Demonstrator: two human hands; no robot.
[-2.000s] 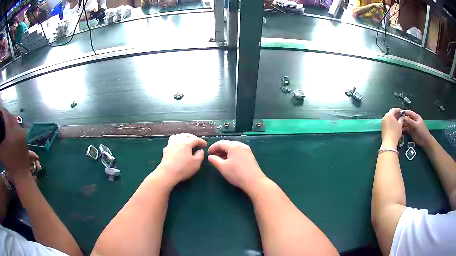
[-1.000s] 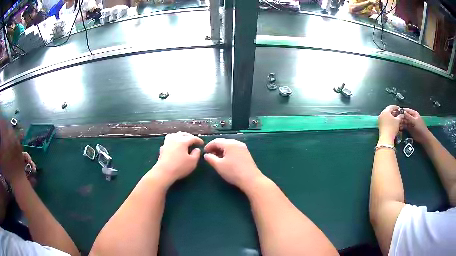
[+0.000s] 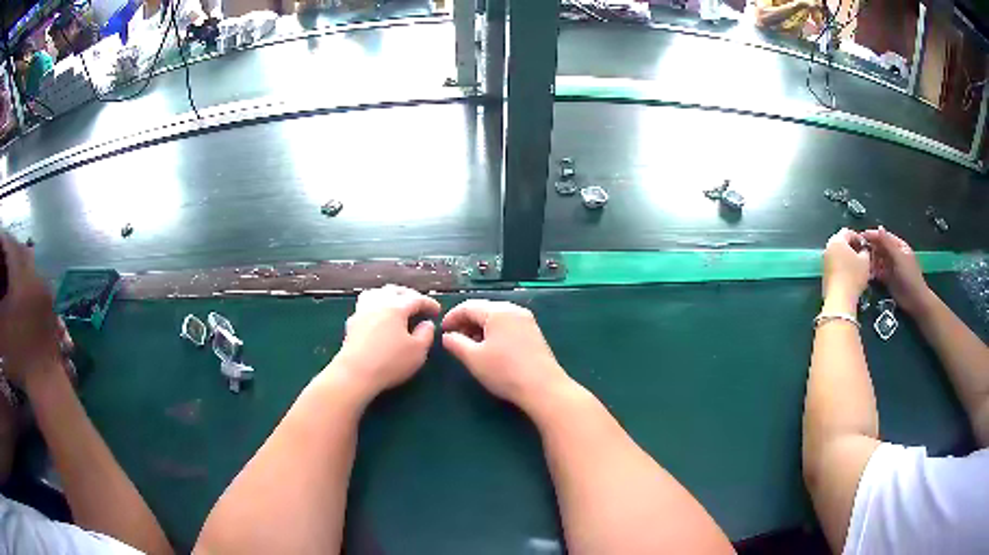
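Note:
My left hand [image 3: 393, 331] and my right hand [image 3: 497, 338] rest near the bench's far edge, just short of touching. The fingers of both are curled, with no held thing visible between them. Several watch cases [image 3: 223, 337], silver-rimmed and square, lie in a small group on the dark green bench [image 3: 456, 466] left of my left hand. The conveyor belt [image 3: 423, 233] runs beyond the bench, with small dark-and-silver units on it, such as a partly assembled unit [image 3: 593, 196] right of the post.
A green post [image 3: 527, 152] stands at the belt's edge ahead. A green parts tray [image 3: 87, 295] is at far left beside a neighbour's arm [image 3: 92, 455]. At right, another person's hands [image 3: 868, 266] hold something small, with a loose case [image 3: 886, 320] beside them.
The units on the belt have moved left. The view shifted slightly after the first frame. My hands keep nearly the same pose. The left neighbour's hand has moved near the tray.

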